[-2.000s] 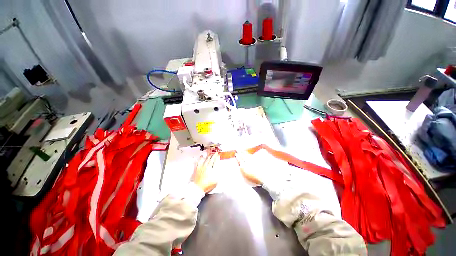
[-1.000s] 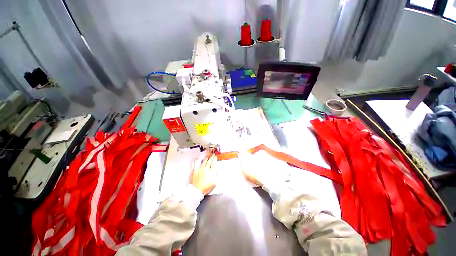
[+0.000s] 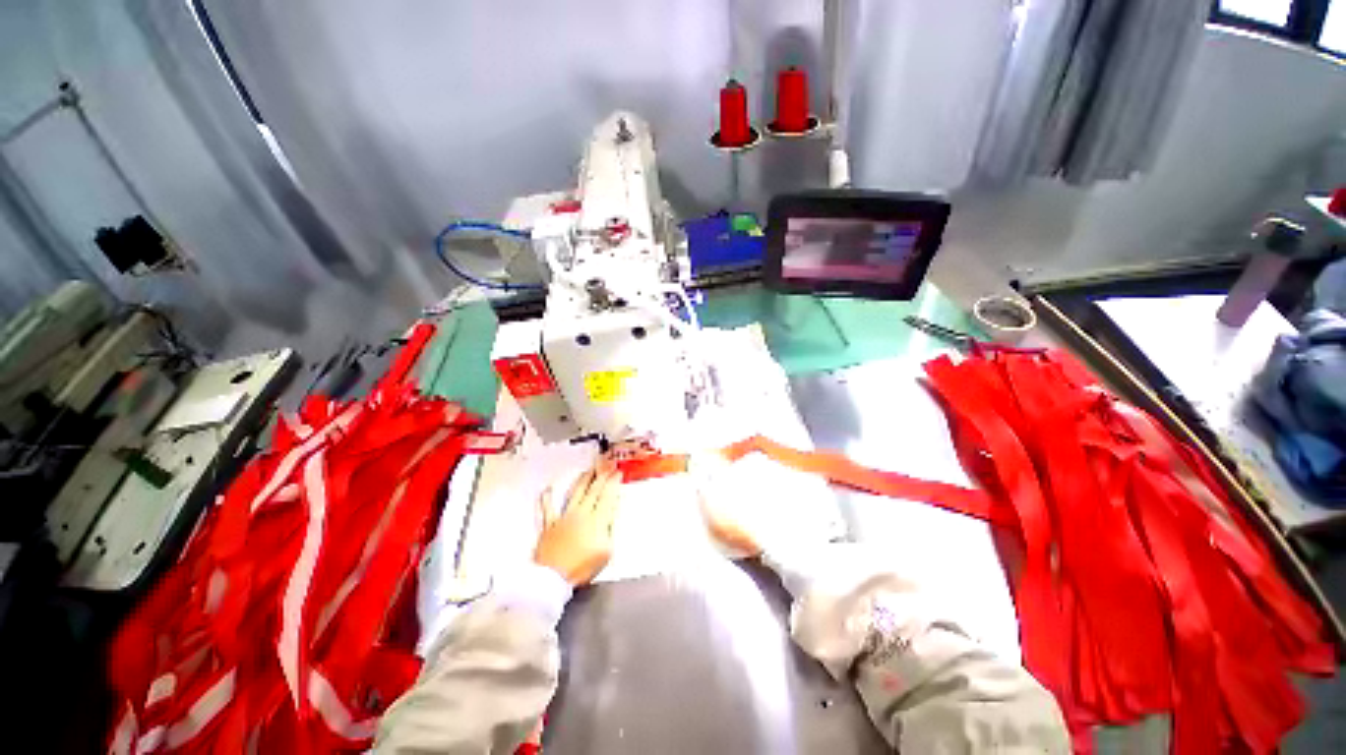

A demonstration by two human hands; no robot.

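A red strap [image 3: 886, 481] runs from under the head of the white sewing machine [image 3: 613, 347] across the pale work plate [image 3: 509, 516] to the right pile. My left hand [image 3: 580, 527] lies on the plate just left of the strap's end, fingers spread, fingertips near the presser area; whether it touches the strap is unclear. My right hand [image 3: 734, 506] is on the strap right of the needle area, its fingers washed out by glare. The needle and the strap's very end are hard to make out.
The left pile of red straps [image 3: 318, 546] shows pale stripes. The right pile [image 3: 1107, 516] hangs toward the table edge. Behind stand a display screen [image 3: 856, 248], a blue box [image 3: 720, 242], red thread cones [image 3: 793, 103] and a tape roll [image 3: 1004, 313]. A blue hose [image 3: 470, 266] loops left of the head.
My left hand has shifted slightly left and down from the needle area, with its fingers more spread. My right hand stays on the strap. The whole view has shifted slightly.
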